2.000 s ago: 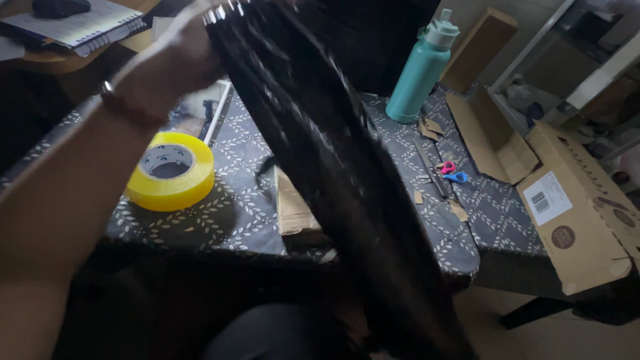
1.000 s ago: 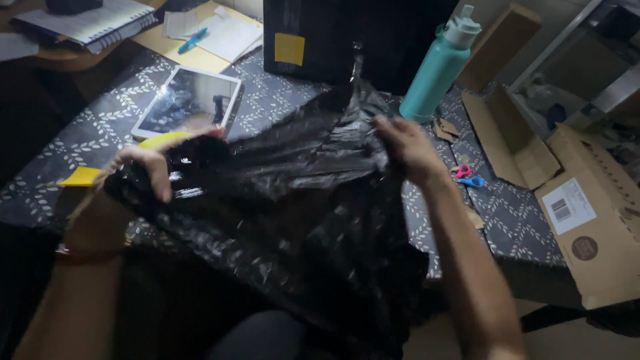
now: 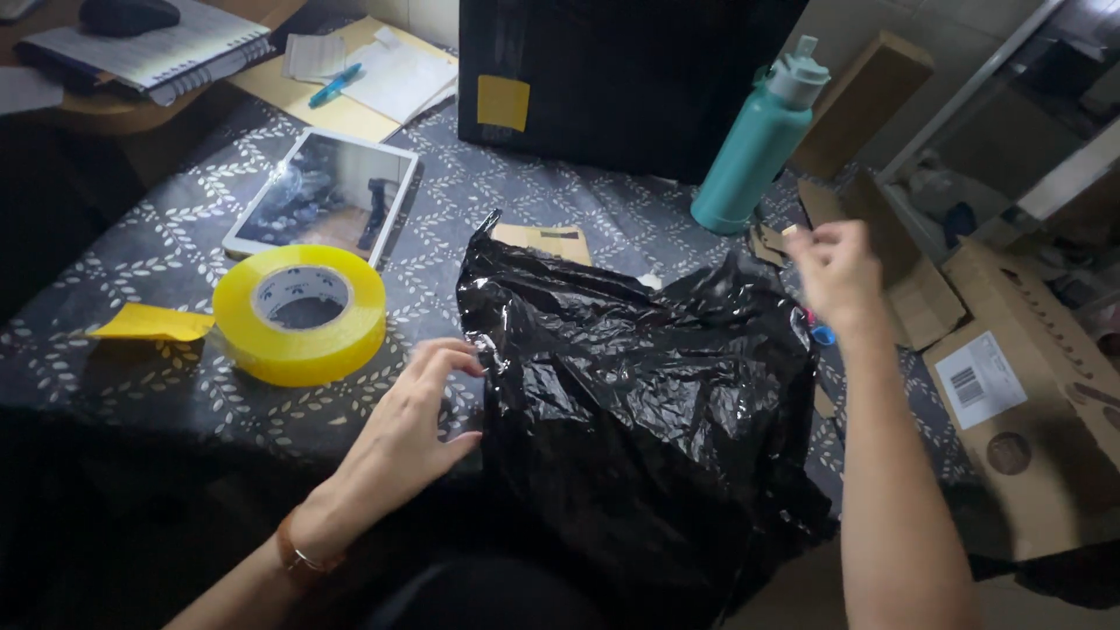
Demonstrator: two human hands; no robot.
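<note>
A crumpled black plastic bag (image 3: 630,376) lies spread over the front edge of the patterned tablecloth and hangs down past it. At its left edge is my left hand (image 3: 411,420), fingers curved and apart; whether the fingertips touch the plastic is hard to tell. My right hand (image 3: 836,271) is raised beyond the bag's upper right corner, slightly blurred, its fingers bent together; I cannot tell if anything is between them. Left of the bag stands a thick roll of yellow-edged tape (image 3: 350,350). Behind the bag a piece of cardboard (image 3: 547,241) is partly covered.
A tablet (image 3: 328,192) lies behind the tape, a yellow sticky note (image 3: 153,324) beside it. Farther back are papers with a blue pen (image 3: 335,86), a large black box (image 3: 612,79) and a teal bottle (image 3: 757,144). Opened cardboard boxes (image 3: 997,437) are at the right.
The black bag, held up between both hands a second ago, now lies lower on the table edge. Both hands have come away from their earlier grip, and the tape roll is in full view again.
</note>
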